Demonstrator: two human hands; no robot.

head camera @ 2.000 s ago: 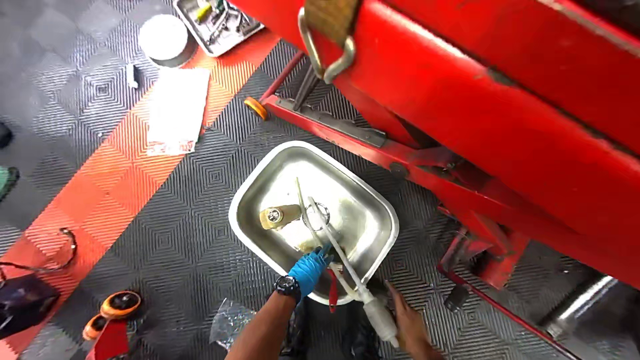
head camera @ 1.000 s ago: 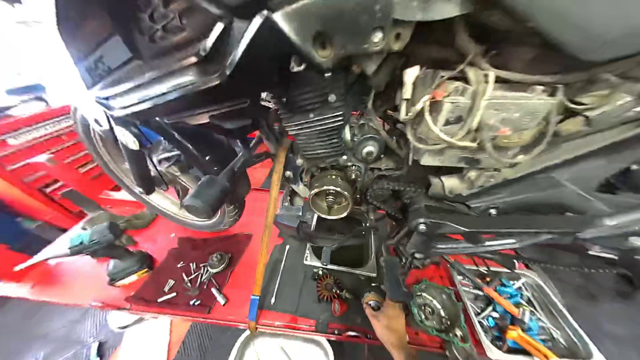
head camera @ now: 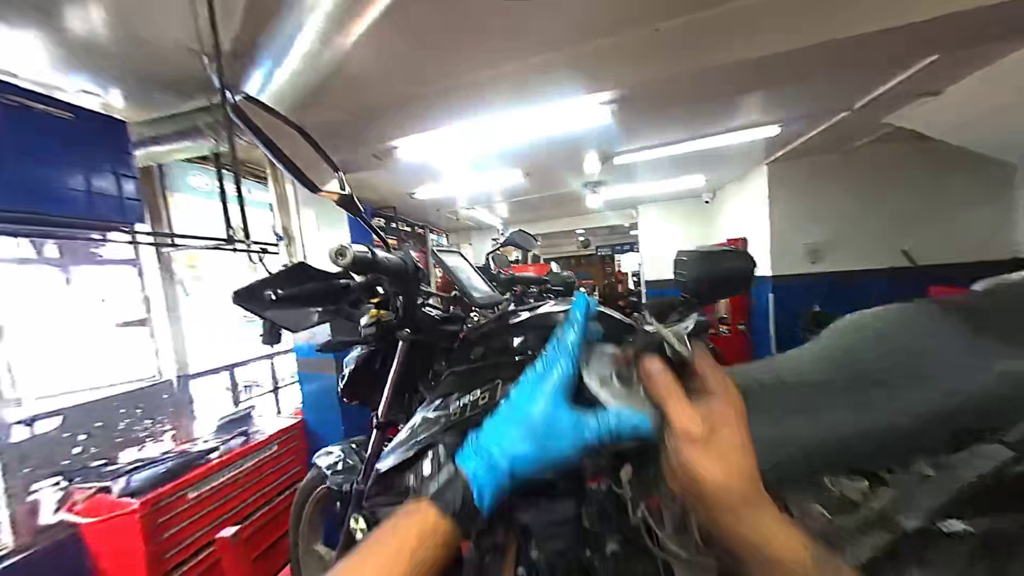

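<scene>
My left hand (head camera: 544, 400), in a blue glove, is raised in front of the black motorcycle's fuel tank (head camera: 520, 328), its fingers spread beside a blurred whitish, see-through item (head camera: 614, 376). On the other side of that item, my bare right hand (head camera: 704, 408) has its fingers curled around it. Whether the item is a plastic bag or a cloth is too blurred to tell. The handlebar grip (head camera: 364, 258) with a black hand guard (head camera: 292, 298) stands left of my hands. To the right runs the grey seat (head camera: 872, 376).
A red tool chest (head camera: 216, 488) stands at the lower left, with dark items on top. A mirror (head camera: 288, 144) sticks up from the handlebar. Below my hands, loose wires (head camera: 648, 512) hang at the motorcycle's side. A blue cabinet (head camera: 68, 160) is mounted at the upper left.
The view has swung up from the floor basin and engine to the motorcycle's top. My gloved left hand was at the basin two seconds ago; both hands are now raised together near the tank.
</scene>
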